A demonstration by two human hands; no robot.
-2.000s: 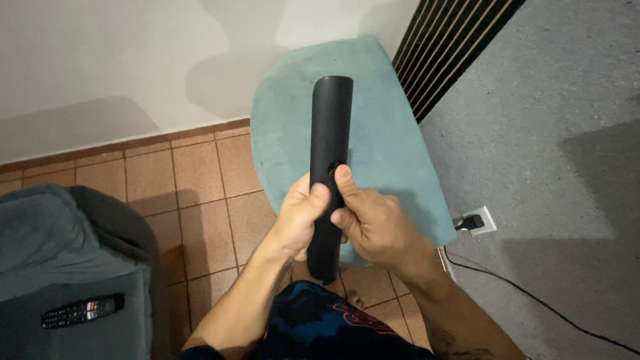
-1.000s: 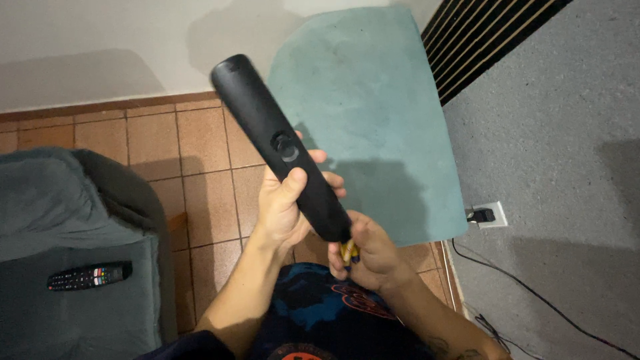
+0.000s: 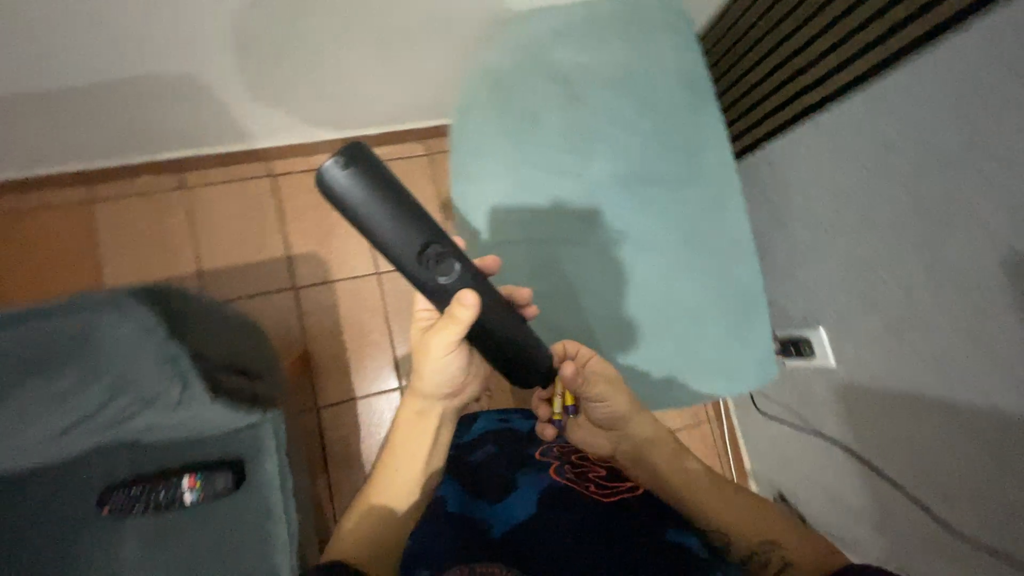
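My left hand (image 3: 452,344) grips a long black remote control (image 3: 392,216) around its lower half, thumb on top and fingertips showing past the far edge. The remote slants from upper left to lower right, and a round recess shows near its middle. At its lower end is my right hand (image 3: 588,396), holding two small yellow batteries with dark ends (image 3: 563,402) in its fingers. Whether its fingertips touch the remote cannot be told. Another black remote control with coloured buttons (image 3: 172,488) lies on the grey couch at lower left.
A teal padded seat (image 3: 624,144) is beyond my hands. The grey couch (image 3: 128,376) stands at left. On the right wall are a socket with a plug (image 3: 804,348) and a dark cable (image 3: 864,464). Tan floor tiles (image 3: 240,240) lie between the seats.
The held remote has gone from nearly upright with both hands on it to slanting in my left hand. My right hand has moved to its lower end, where batteries have come into view.
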